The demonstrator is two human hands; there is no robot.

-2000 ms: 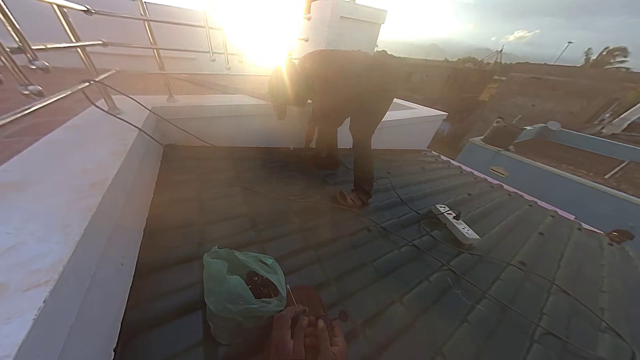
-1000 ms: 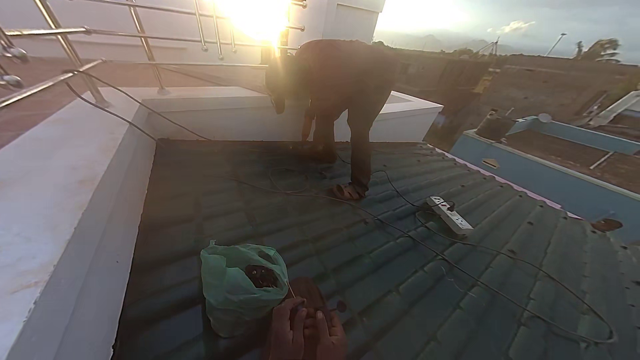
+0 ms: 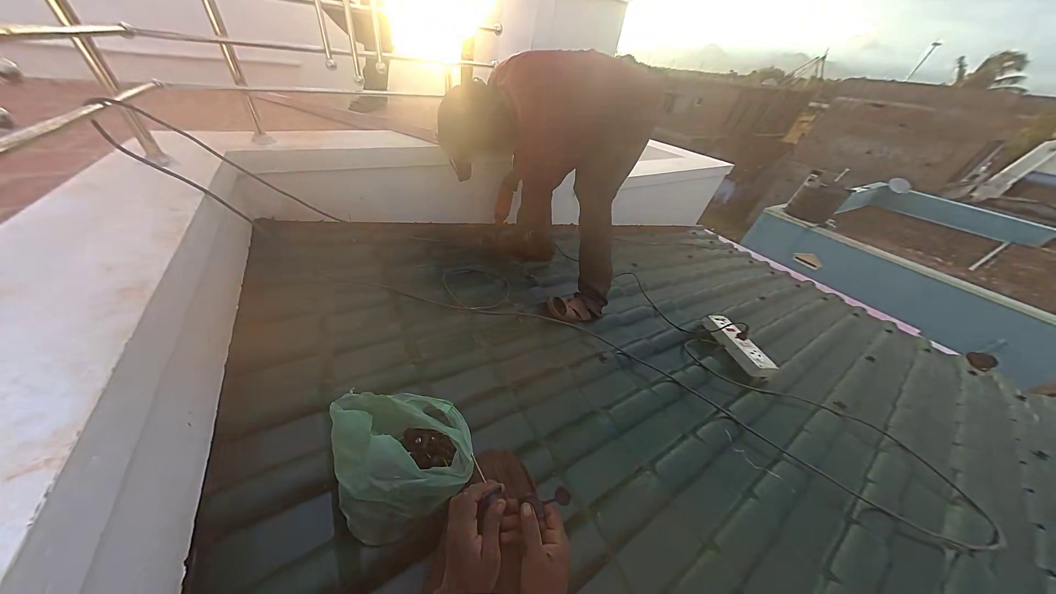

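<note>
At the bottom centre, my left hand point(image 3: 472, 540) pinches a small dark piece, with a thin light rod rising beside its fingertips. Touching it on the right, my right hand point(image 3: 540, 549) grips a small dark fastener, whose round dark head point(image 3: 562, 496) sticks out to the right. What exactly each piece is cannot be made out. Just left of my hands, an open green plastic bag point(image 3: 384, 503) rests on the roof, with dark small parts point(image 3: 429, 448) inside. Behind the hands lies a brown foot or shoe, partly hidden.
Green tile-profile roof sheets point(image 3: 577, 396) slope around me. Ahead, another person point(image 3: 569, 124) bends over. A white power strip point(image 3: 741, 346) and a long black cable point(image 3: 701, 400) lie at the right. A white parapet point(image 3: 107, 330) with metal railing point(image 3: 99, 58) borders the left.
Both hands stay close together beside the green bag. The bent person remains in about the same place, and the cable now shows a loop near that person's feet.
</note>
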